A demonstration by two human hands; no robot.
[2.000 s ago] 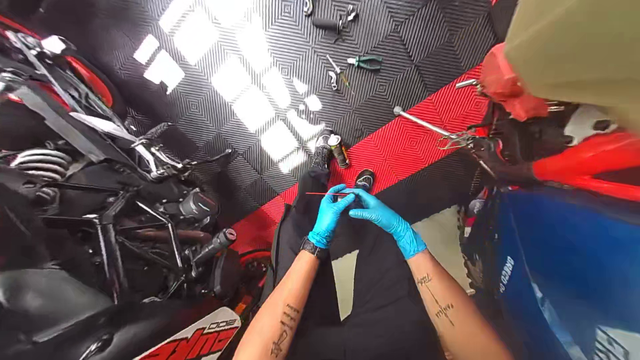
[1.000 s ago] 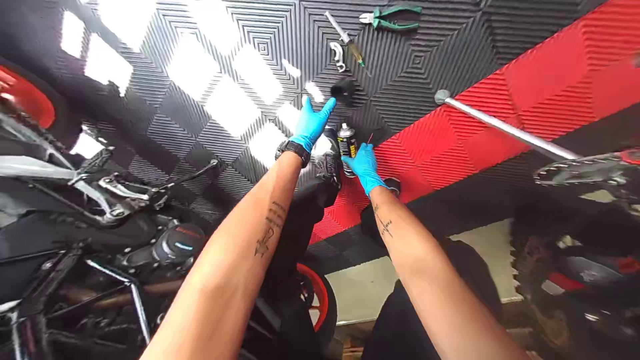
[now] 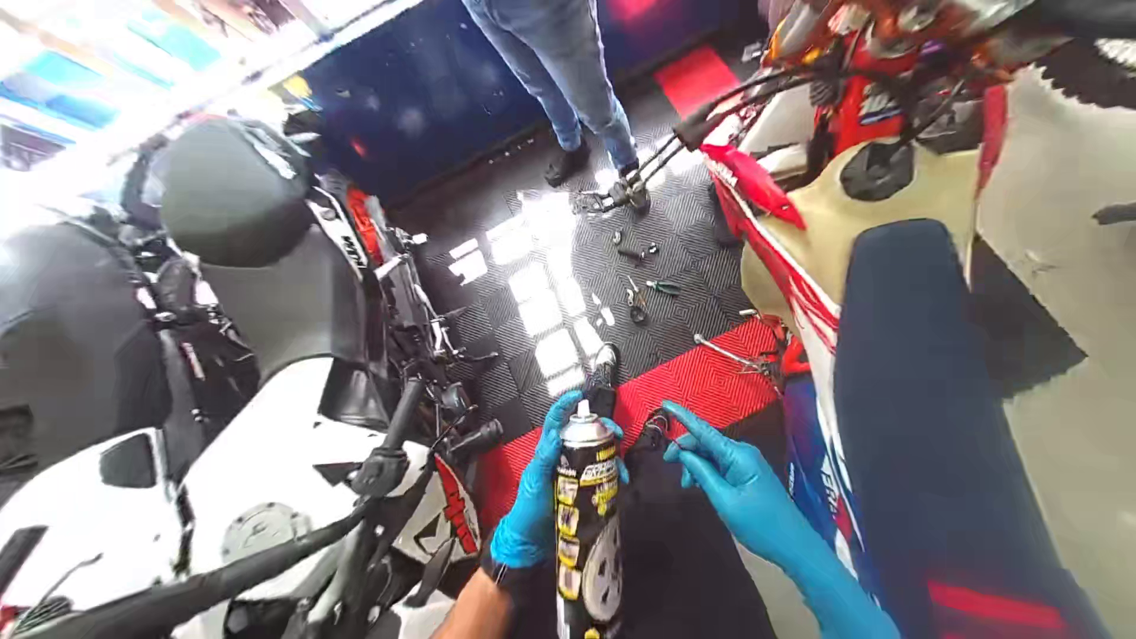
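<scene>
My left hand, in a blue glove, is wrapped around a black and yellow aerosol spray can, upright with its white nozzle uncovered. To the right of the can, my gloved right hand is raised with its thumb and fingers bent near each other. Whether something thin is between those fingers is not clear. Beyond the hands, green-handled pliers lie on the floor by a small black part and a slim tool.
Dark and white motorcycles crowd the left side. A red and white dirt bike with a dark seat stands at right. A metal side stand reaches over the red floor tiles. Another person's jeans-clad legs are at the back.
The spray can, on the floor by my right hand one second ago, is now up in my left hand. Both hands have come back from the floor. The view has lifted and widened.
</scene>
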